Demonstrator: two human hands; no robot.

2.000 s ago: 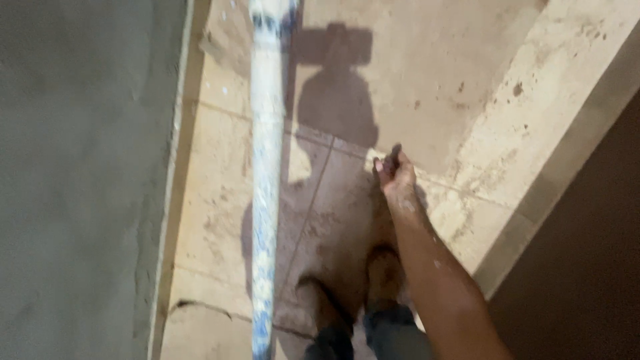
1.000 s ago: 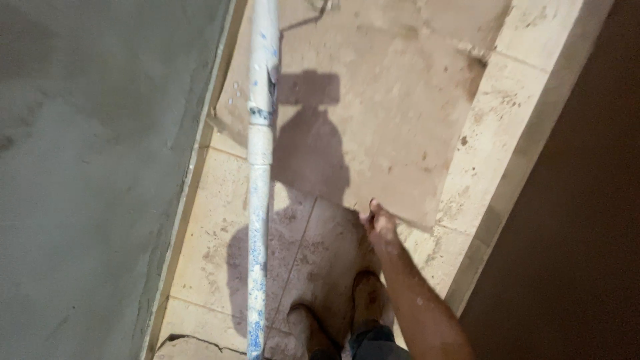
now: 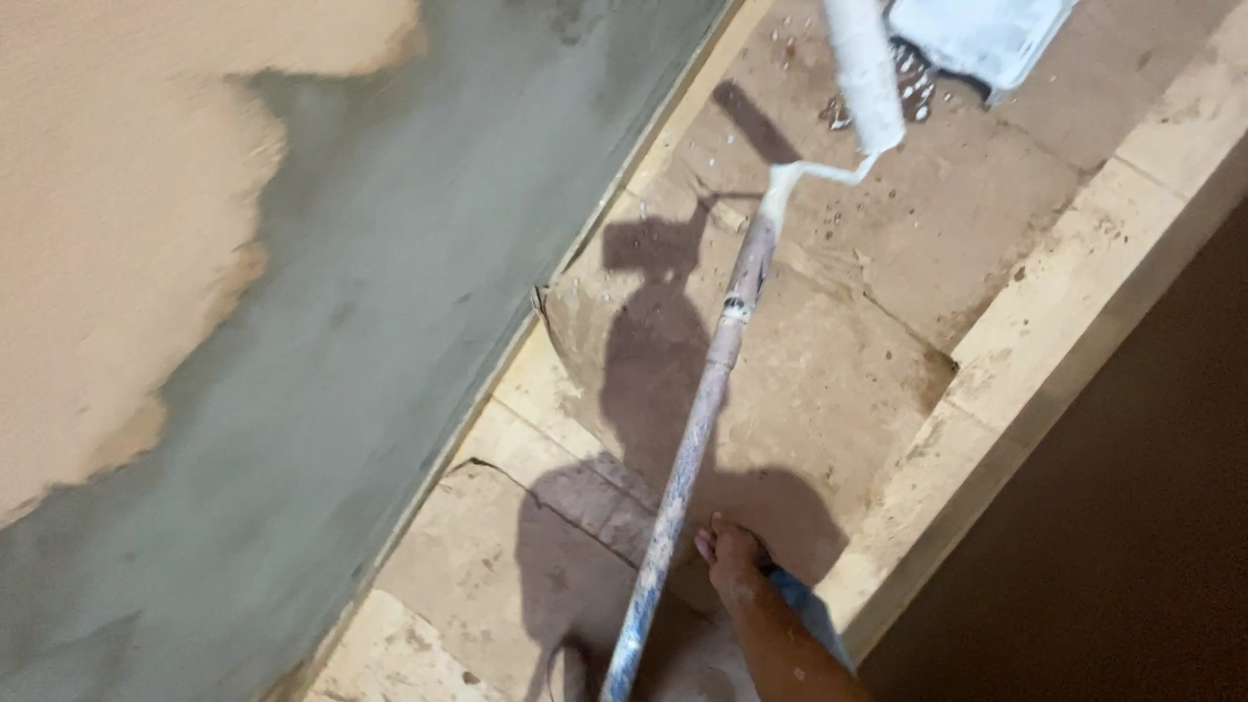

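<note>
A paint roller on a long pole crosses the view. Its white, wet-looking roller sleeve point(image 3: 866, 83) is raised near the top, on a bent wire frame. The blue-and-white spattered extension pole point(image 3: 682, 468) runs down past the bottom edge. My right hand point(image 3: 733, 554) is low in the view, just right of the pole and apart from it, with its fingers partly curled; whether anything is in them is unclear. My left hand is out of view, as is the lower end of the pole. A paint tray point(image 3: 985, 34) coated in white lies right of the sleeve.
A wall with grey point(image 3: 390, 292) and peach point(image 3: 127, 214) areas rises on the left. Brown sheeting point(image 3: 819, 390), creased and spotted with white drips near the tray, covers part of the tiled floor point(image 3: 546, 439). A pale tiled ledge point(image 3: 1033, 341) borders a dark area at right.
The view has swung, and the roller sleeve, paint tray and peach wall area have come into sight. The pole now slants to the upper right. My right hand stays apart from the pole.
</note>
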